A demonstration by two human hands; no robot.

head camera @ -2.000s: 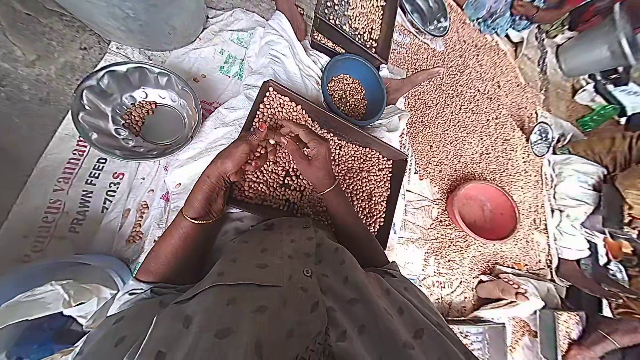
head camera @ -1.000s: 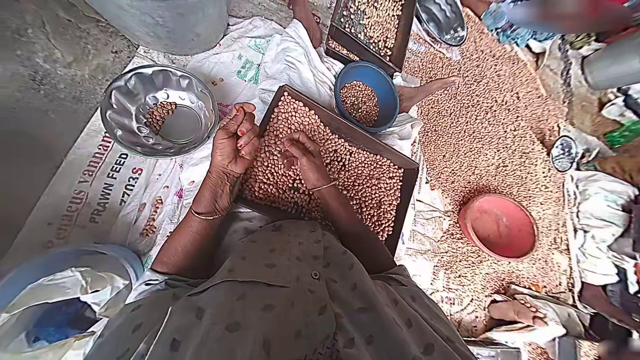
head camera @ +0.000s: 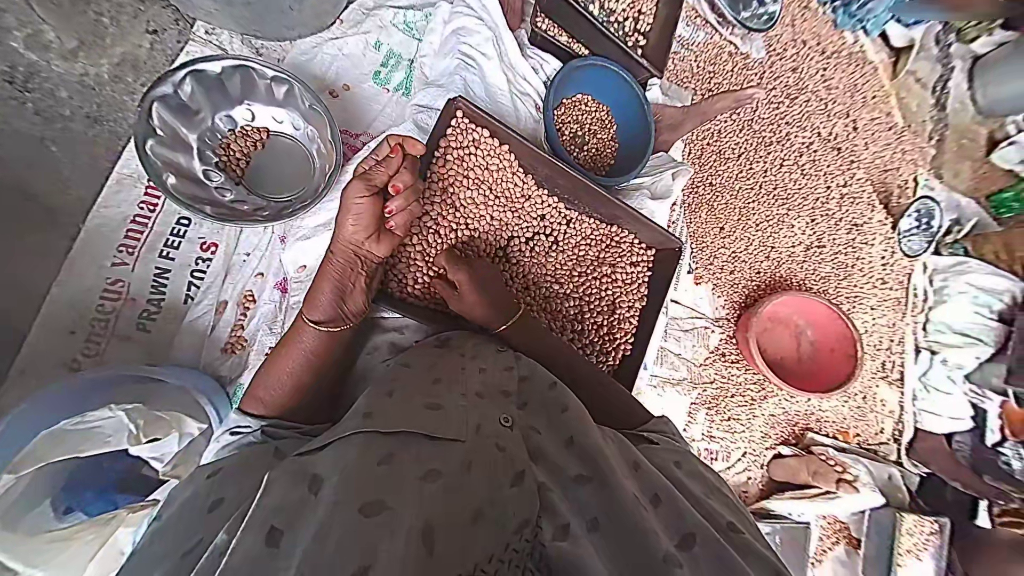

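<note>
A dark rectangular tray full of small round pinkish-brown nuts or seeds lies in front of me. My left hand is raised over the tray's left end with curled fingers; whether something is inside them is hidden. My right hand rests low on the nuts near the tray's near edge, its fingertips bent down at them; a held nut cannot be made out. Left of the tray stands a fluted steel bowl with a small heap of nuts in it. A blue bowl, partly filled with nuts, stands beyond the tray's far edge.
A wide spread of nuts covers the ground at right, with a red basin on it. Printed woven sacks lie under the steel bowl. A tub with a plastic liner stands lower left. Other people's feet and trays are nearby.
My hands were together over the tray two seconds ago and are apart now. The right hand has come down lower onto the nuts since one second ago.
</note>
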